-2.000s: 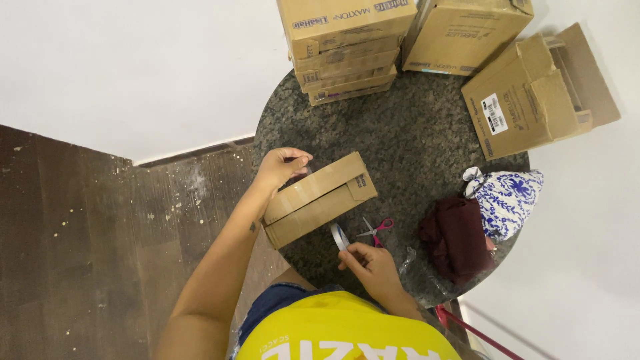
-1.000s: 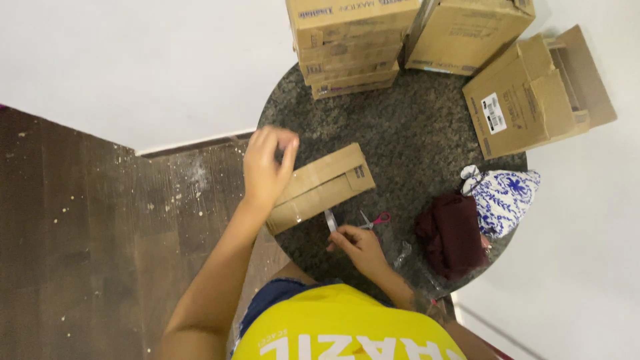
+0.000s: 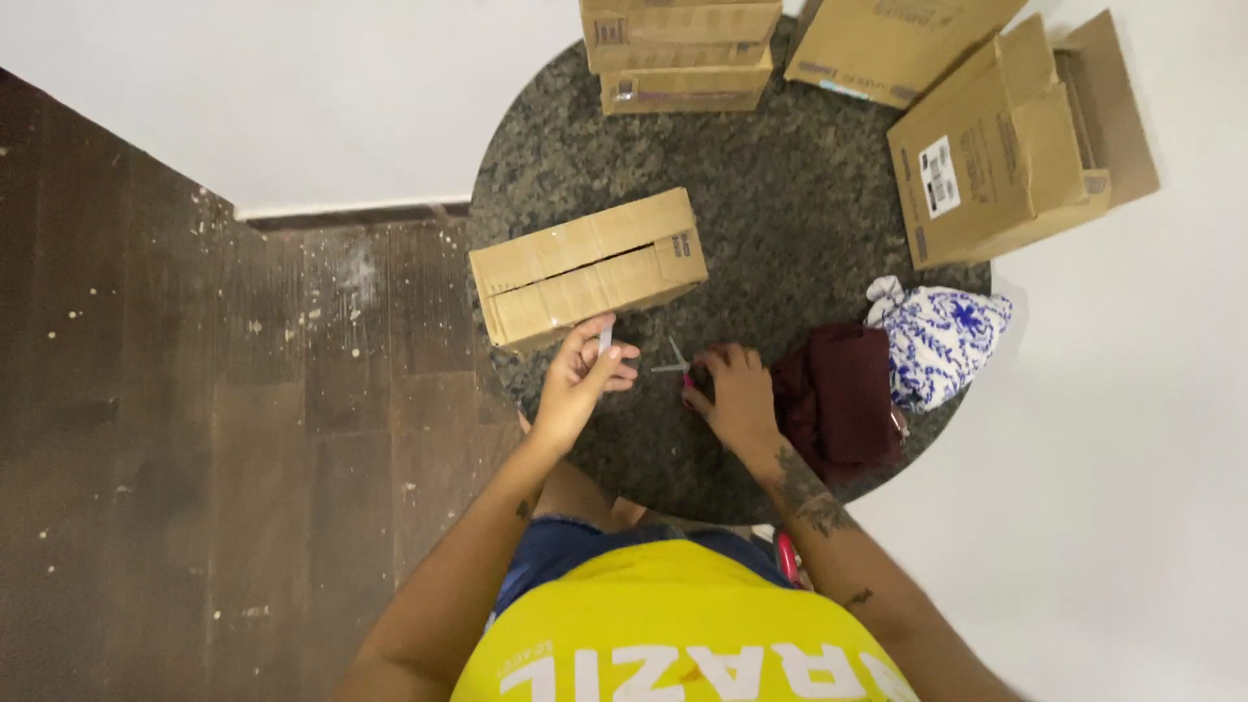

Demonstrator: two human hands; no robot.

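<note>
A closed cardboard box (image 3: 591, 268) with a dark gap between its top flaps lies on the round dark stone table. Near its front edge, my left hand (image 3: 585, 375) pinches a pale strip of tape (image 3: 605, 337) between thumb and fingers. My right hand (image 3: 733, 395) is at the pink handles of a pair of scissors (image 3: 680, 368), whose blades are spread and point left and away from me. Whether the fingers have closed on the handles cannot be told. Right of this hand is a folded maroon cloth (image 3: 843, 400).
A white and blue patterned cloth bundle (image 3: 946, 341) sits beside the maroon cloth. Stacked cardboard boxes (image 3: 687, 83) stand at the back. Another cardboard box (image 3: 897, 44) and one with raised flaps (image 3: 994, 156) stand at the back right, near the white wall.
My left hand has come from the box's far left side to its near edge and now holds the pale strip. My right hand, earlier at the strip, has moved to the scissors.
</note>
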